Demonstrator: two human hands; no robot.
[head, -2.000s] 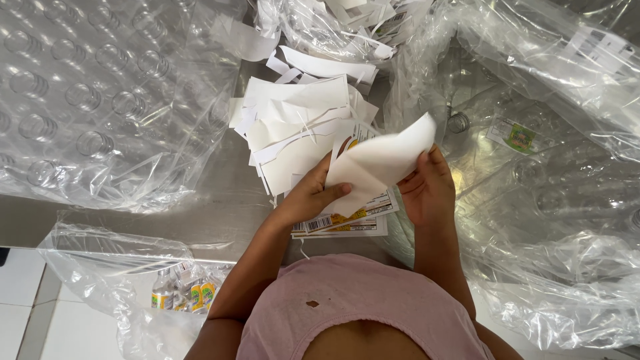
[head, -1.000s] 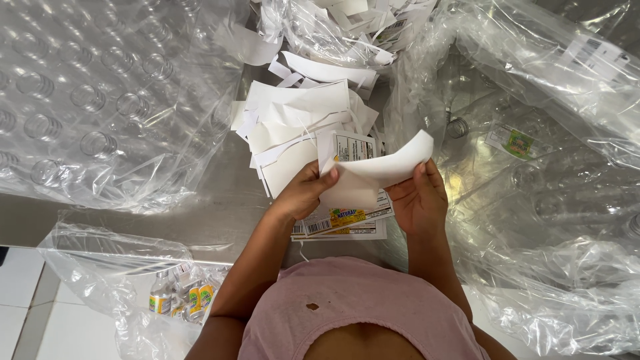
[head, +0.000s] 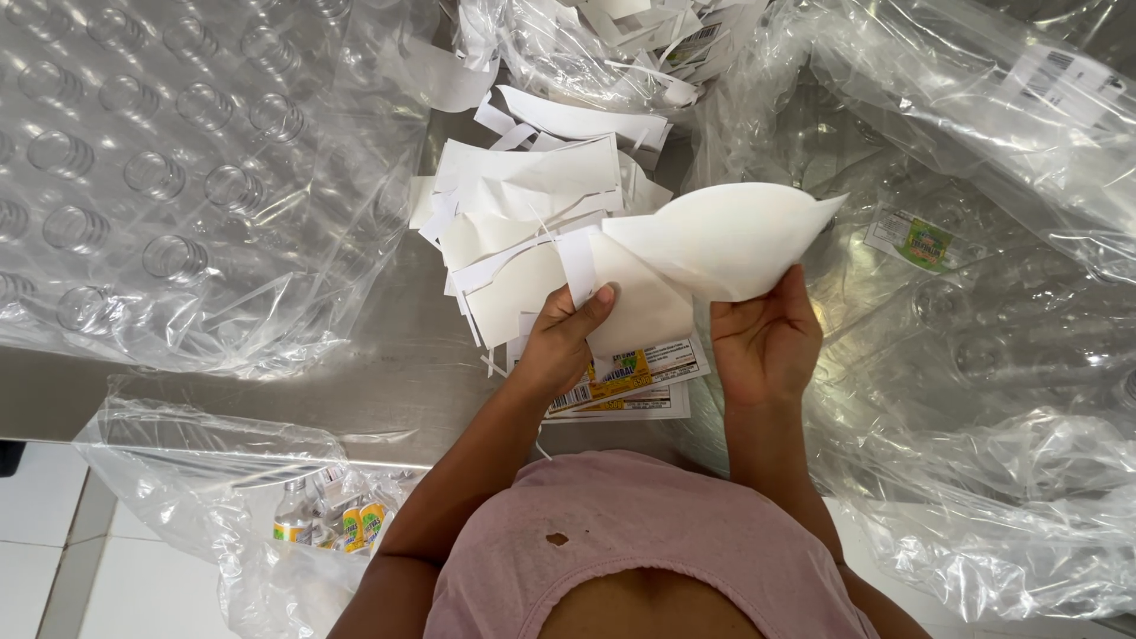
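My left hand (head: 568,342) grips a white paper sheet (head: 639,302) between thumb and fingers, near a narrow white strip. My right hand (head: 765,342) has its fingers at the lower right edge of a curled white label sheet (head: 728,240), which bends up to the right; its fingertips are partly hidden behind the paper. Printed labels (head: 661,364) in yellow and green lie beneath the hands at the table's near side. Beyond my left hand is a loose pile of white label sheets (head: 532,195), blank side up.
Clear plastic bottles (head: 173,257) in a bag stand at the left, and another bag of bottles (head: 976,355) lies at the right. A bag of paper scraps (head: 639,44) is at the back. Labelled bottles (head: 297,515) show in plastic below the steel table's edge (head: 390,465).
The curled sheet at my right hand has bent and spread out further to the right. The left hand remains near the same place, gripping paper.
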